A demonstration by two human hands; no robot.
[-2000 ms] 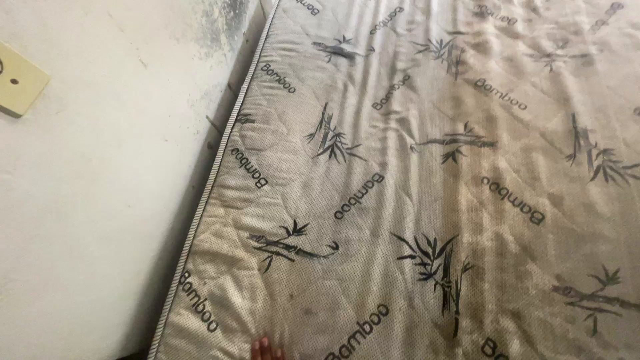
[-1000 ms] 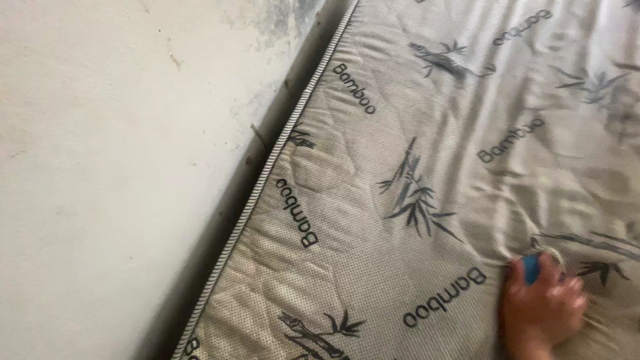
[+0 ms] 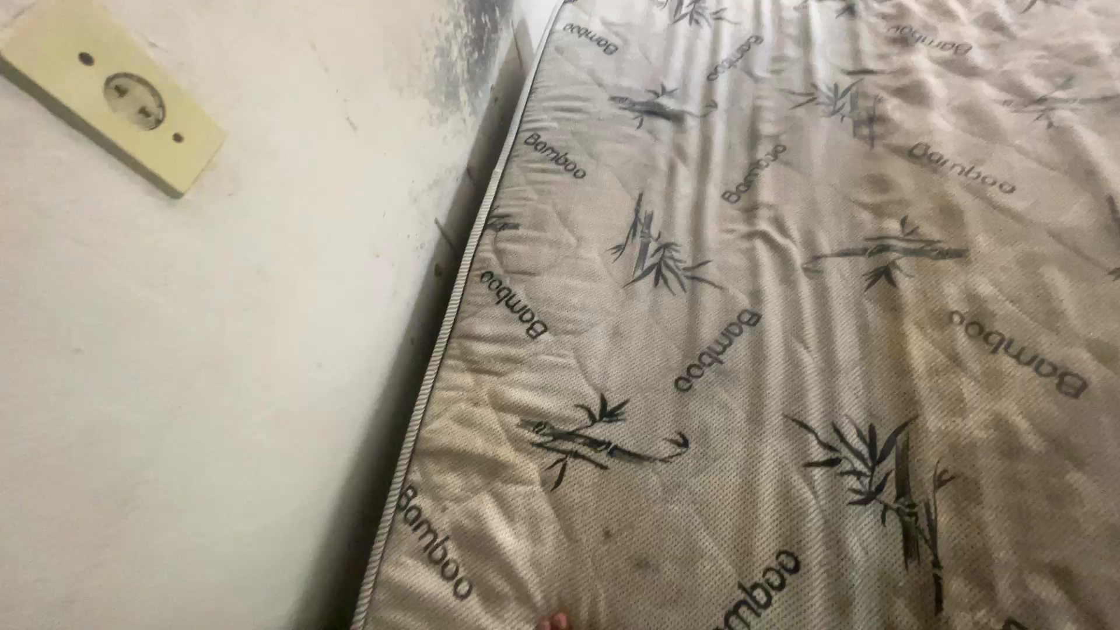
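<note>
A quilted mattress point(image 3: 612, 350) with a light woven cover, printed bamboo sprigs and lettering fills the middle and right of the head view. Its cover is rumpled into long folds, with brownish discoloration toward the right. Only the fingertips of what looks like my right hand point(image 3: 553, 621) show at the bottom edge, close to the mattress surface. The rest of that hand is cut off, so whether it holds anything is hidden. My left hand is out of view.
A whitish wall point(image 3: 219, 350) stands at the left, with dark blotches near the top. A yellowish electrical socket plate point(image 3: 179, 144) is mounted on it. A narrow dark gap runs between the wall and the mattress's striped piping point(image 3: 437, 350).
One second ago a hand with a blue object in it was on the mattress at the lower right; now only fingertips show at the bottom. The view has shifted, bringing the socket plate back in.
</note>
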